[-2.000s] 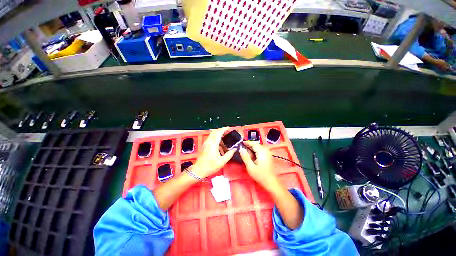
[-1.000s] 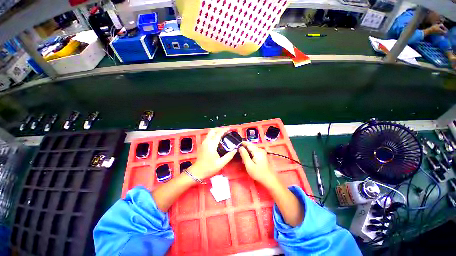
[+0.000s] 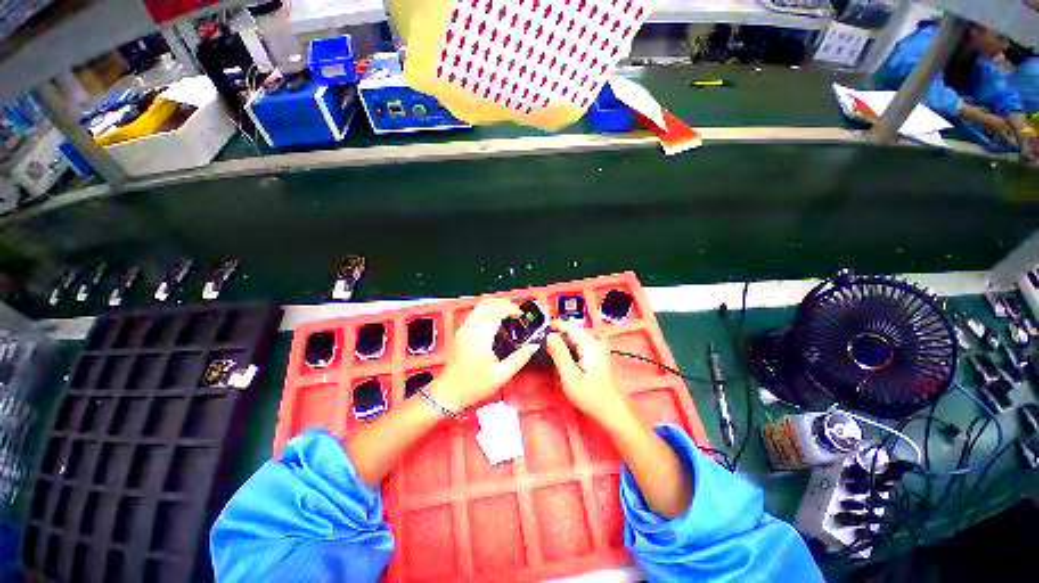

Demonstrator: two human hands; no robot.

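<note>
My left hand [image 3: 481, 355] holds a smartwatch unit [image 3: 522, 327] over the upper middle of the red tray [image 3: 444, 555]; its dark screen shows small coloured marks. My right hand [image 3: 581, 367] touches the watch's right side with its fingertips. A dark piece lies beneath the fingers, partly hidden, with a thin cable [image 3: 649, 360] running right; I cannot tell whether the right fingers grip it. Several watches, such as one at the upper left [image 3: 321, 349], sit in the red tray's pockets. A white paper piece [image 3: 499, 433] lies on the tray below my hands.
A black tray [image 3: 125, 456] with one unfinished watch [image 3: 228, 372] is at left. Unfinished watches [image 3: 349, 277] lie on the green belt [image 3: 456, 216]. At right are a slim dark stick [image 3: 721, 393], a fan [image 3: 875, 347] and a power strip [image 3: 843, 501]. A sticker sheet [image 3: 536, 51] hangs above.
The held watch has tilted, and its screen has gone from dark to showing small coloured marks. The pieces on the belt have shifted right. Both hands stay nearly in place.
</note>
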